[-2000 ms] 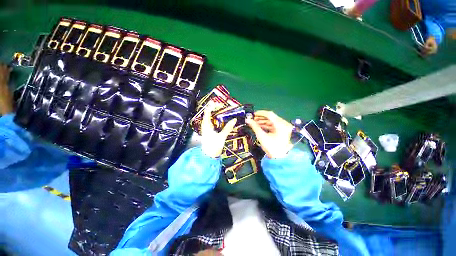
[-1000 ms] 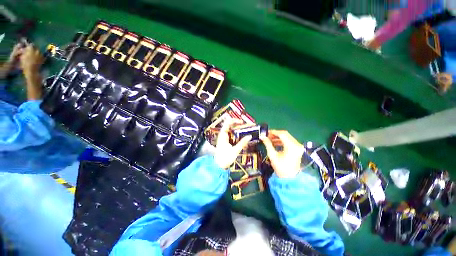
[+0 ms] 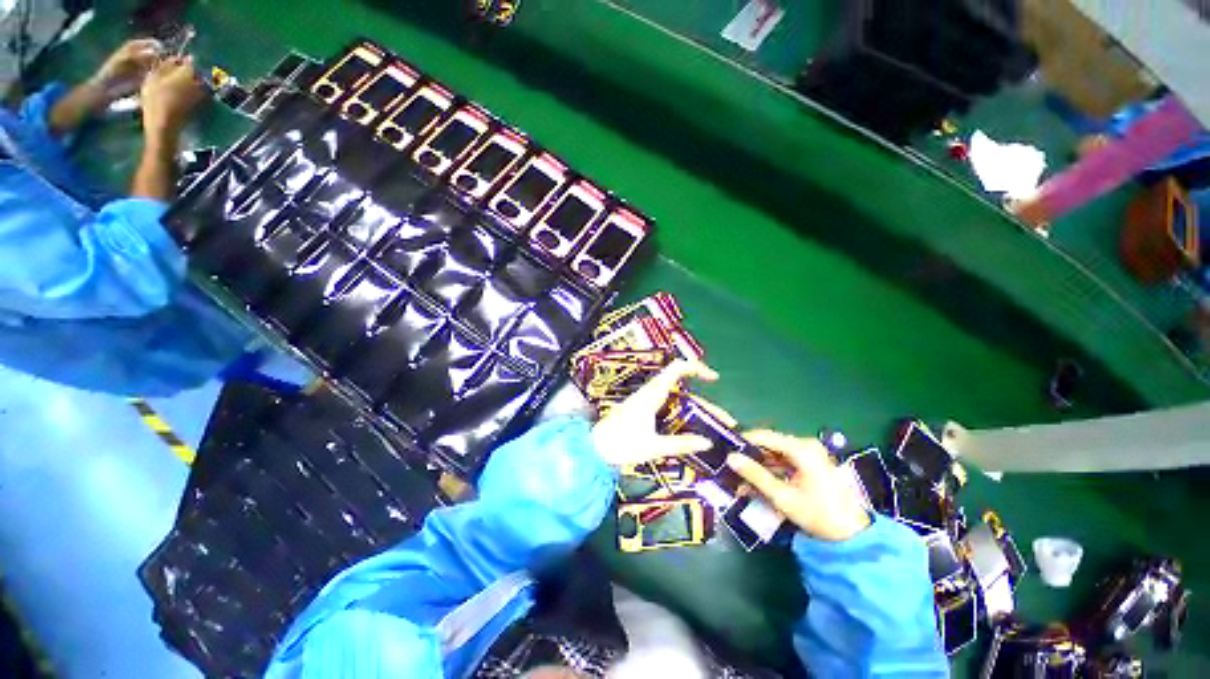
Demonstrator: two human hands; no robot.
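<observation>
My left hand (image 3: 653, 422) and my right hand (image 3: 807, 486) hold a dark phone part (image 3: 707, 435) between them, over the right side of a pile of front housings. The pile (image 3: 645, 337) of red-and-white housings overlaps behind and under my left hand. One housing (image 3: 665, 524) with an open window lies at the near edge of the pile. A flat screen-like piece (image 3: 751, 517) lies on the green surface below my right hand. Whether the held part is a screen alone or one in a housing I cannot tell. My right fingertips touch its lower right end.
A glossy black tray (image 3: 385, 279) lies left, its top row filled with red-and-white housings. An empty black tray (image 3: 285, 491) hangs below it. Loose screens (image 3: 920, 497) lie right, by a white cup (image 3: 1056, 560), dark assemblies (image 3: 1137, 600) and a slanting pale post (image 3: 1101, 442). Another person's hands work at upper left.
The view has shifted, so the bench parts appear turned and moved. The held part now slants down to the right. A flat piece now shows beside the near housing. Both hands still hold the part.
</observation>
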